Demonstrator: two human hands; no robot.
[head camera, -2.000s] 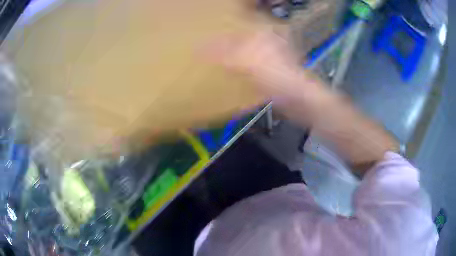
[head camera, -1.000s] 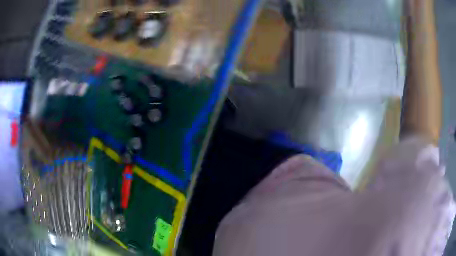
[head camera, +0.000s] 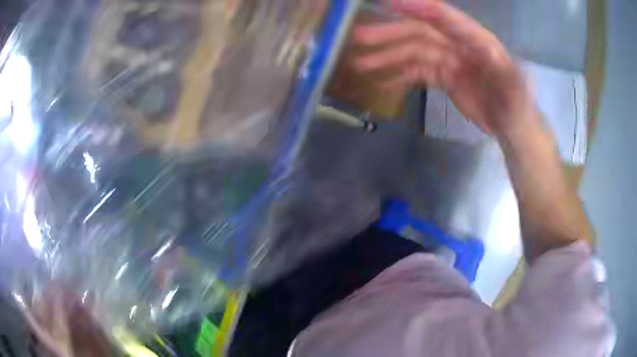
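A large sheet or bag of clear shiny plastic (head camera: 140, 209) fills the left half of the view, blurred, with the bench showing faintly through it. My right hand (head camera: 440, 63) is at the top, right of the bench's blue-taped edge, fingers stretched and somewhat apart; I see nothing in it, and blur hides whether its fingertips touch the plastic. My left hand (head camera: 70, 324) is a blurred patch at the lower left, at the plastic and partly hidden by it; its grip cannot be made out.
Brown cardboard (head camera: 192, 90) and blurred dark round shapes show through the plastic. Blue tape (head camera: 307, 90), yellow tape (head camera: 227, 324) and a green label (head camera: 207, 337) mark the bench. A blue object (head camera: 436, 237) is beyond my lap. A white box-like object (head camera: 559, 111) lies right of my hand.
The clear plastic now covers the bench area that was uncovered a second ago. My right hand has come down into view from beyond the top edge, and my left hand now shows at lower left.
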